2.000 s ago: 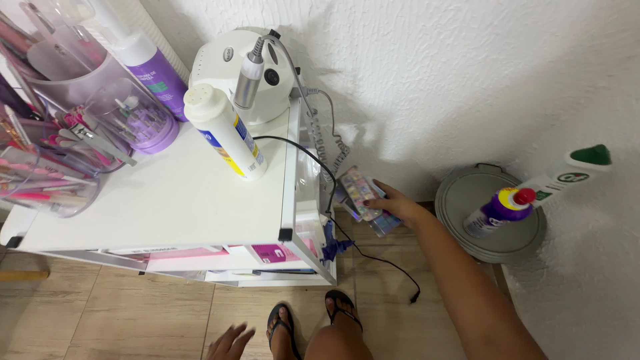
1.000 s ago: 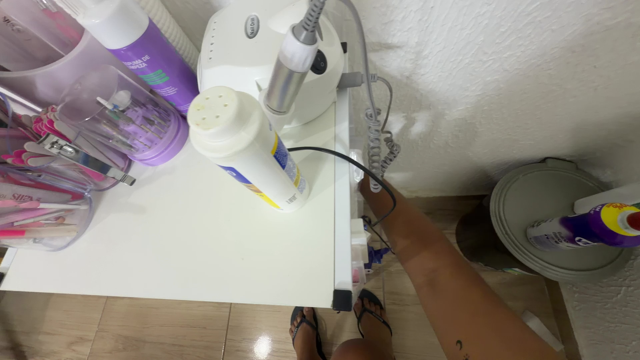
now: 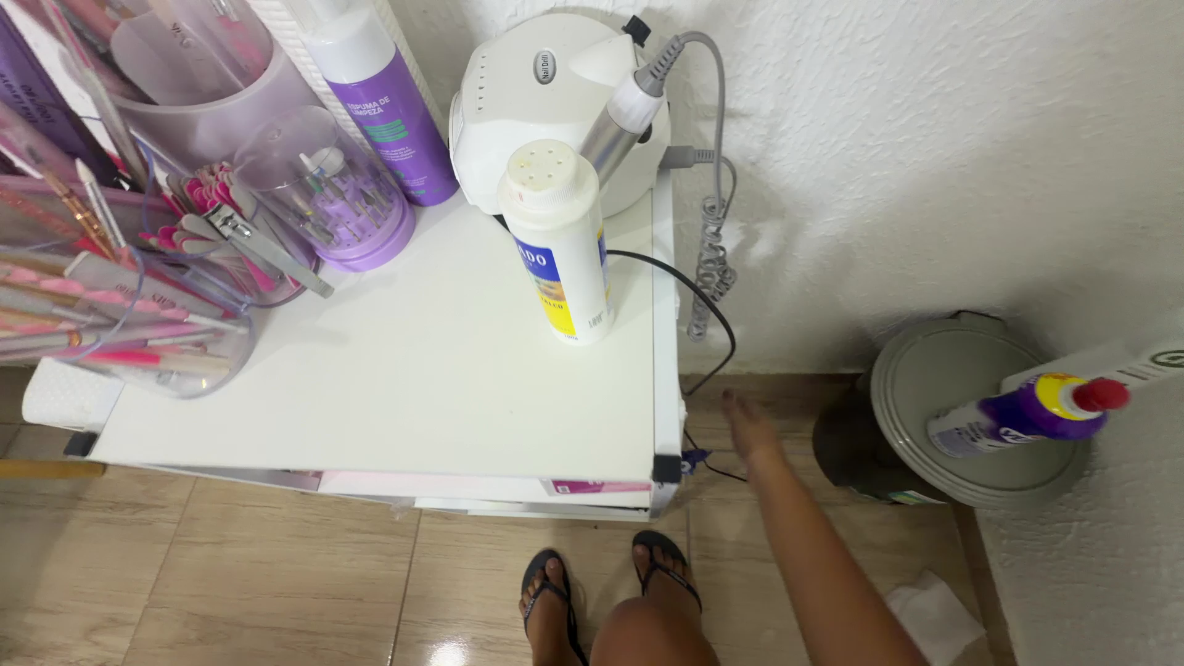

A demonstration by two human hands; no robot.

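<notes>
My right hand (image 3: 749, 427) hangs low beside the right side of the white shelf unit (image 3: 444, 398), near the black cable (image 3: 717, 324). It is blurred, and no object shows in it. On the unit's top stands a white talc bottle (image 3: 560, 250) with a perforated cap. Behind it sits a white nail drill machine (image 3: 527, 102), its silver handpiece (image 3: 615, 129) resting at the front and a coiled grey cord (image 3: 710, 277) hanging down the side. My left hand is out of view.
A purple and white foam bottle (image 3: 393, 120), a drill bit holder (image 3: 356, 208), a metal nail clipper (image 3: 268, 250) and cups of brushes and files (image 3: 166, 342) crowd the left. A lidded grey bin (image 3: 925, 370) bears a purple bottle (image 3: 1017, 421) by the wall. Paper (image 3: 934, 620) lies on the floor.
Two seconds ago my right hand held small, shiny packets low beside the unit; now none show in it. My left hand, seen then at the lower edge, is out of view. The view has shifted.
</notes>
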